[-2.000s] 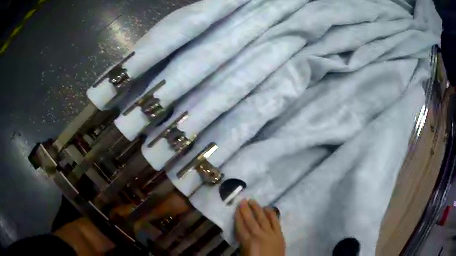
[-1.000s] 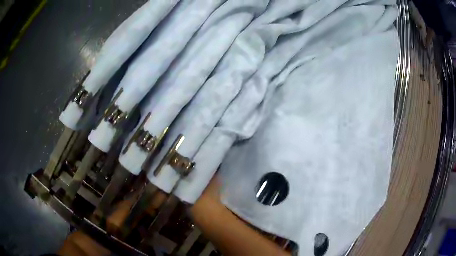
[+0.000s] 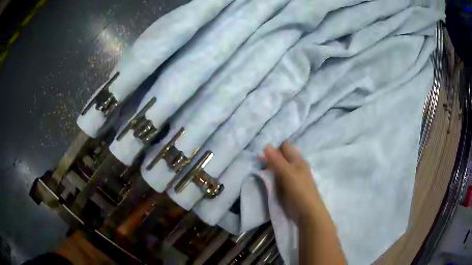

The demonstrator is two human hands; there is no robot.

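The pale blue-grey panel (image 3: pixel 372 150) lies in long folds over the rack. Several metal bar clips (image 3: pixel 204 181) sit across the fold ends at the left. My right hand (image 3: pixel 290 178) is on top of the panel, right of the nearest clip, with fingers pinching the cloth. A loose edge curls up beside and below its fingers. My left hand (image 3: pixel 137 220) shows dimly between the rack bars at the lower left, its wrist at the bottom edge; the bars hide its fingers and anything in them.
The end rail (image 3: pixel 83 222) with flat slats runs along the lower left. Shiny tubes (image 3: pixel 256 243) show under the panel edge. A tan ribbed surface (image 3: pixel 440 171) and curved metal bars edge the right side. Speckled grey floor (image 3: pixel 57 93) with a yellow line lies at the upper left.
My right hand has come out from under the panel and now grips it from above. The holed corner has folded over, so its holes no longer show. The view has shifted.
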